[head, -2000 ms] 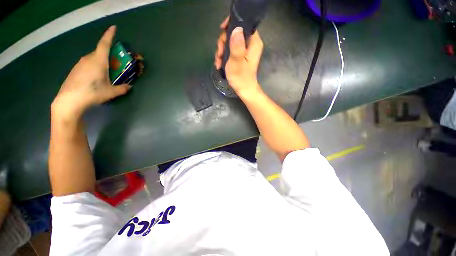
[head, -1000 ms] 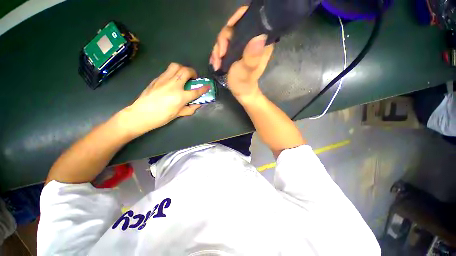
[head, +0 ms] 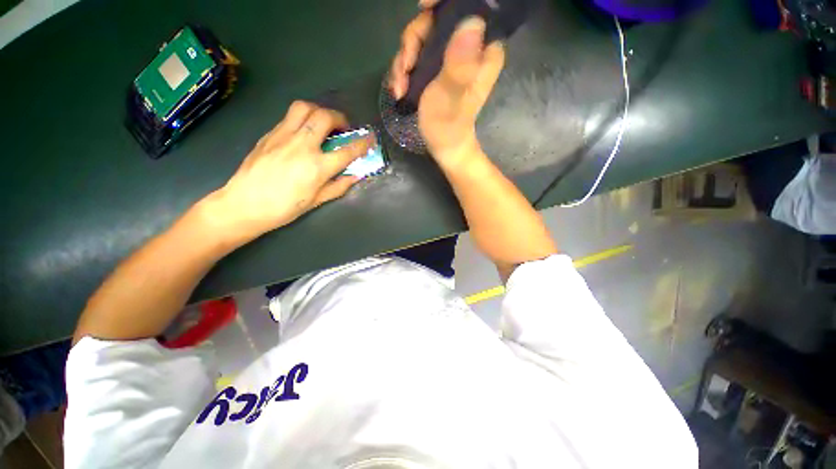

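Observation:
My left hand [head: 291, 165] holds a small unit with a green board [head: 365, 158] down on the dark green mat, its fingers on the board's left side and top. My right hand [head: 456, 96] is shut around the black electric screwdriver [head: 449, 46]. The tool's upper end runs out near the top edge, and its tip is hidden or blurred. The round speckled dish [head: 400, 119] lies beside the unit, partly covered by my right hand. A stack of green and black units [head: 174, 82] sits at the upper left, apart from my hands.
A thin white cable [head: 626, 101] curves down the mat [head: 92, 211] on the right. A purple-rimmed object [head: 653, 11] stands at the top. A blurred dark cord runs toward the bench's front edge. A white-edged strip [head: 26, 20] shows at the upper left. Dark items [head: 811, 27] lie far right.
My left hand has moved from the stack to the middle and now holds a unit there. The screwdriver tilted down over the dish, then lifted slightly. The stack now shows uncovered.

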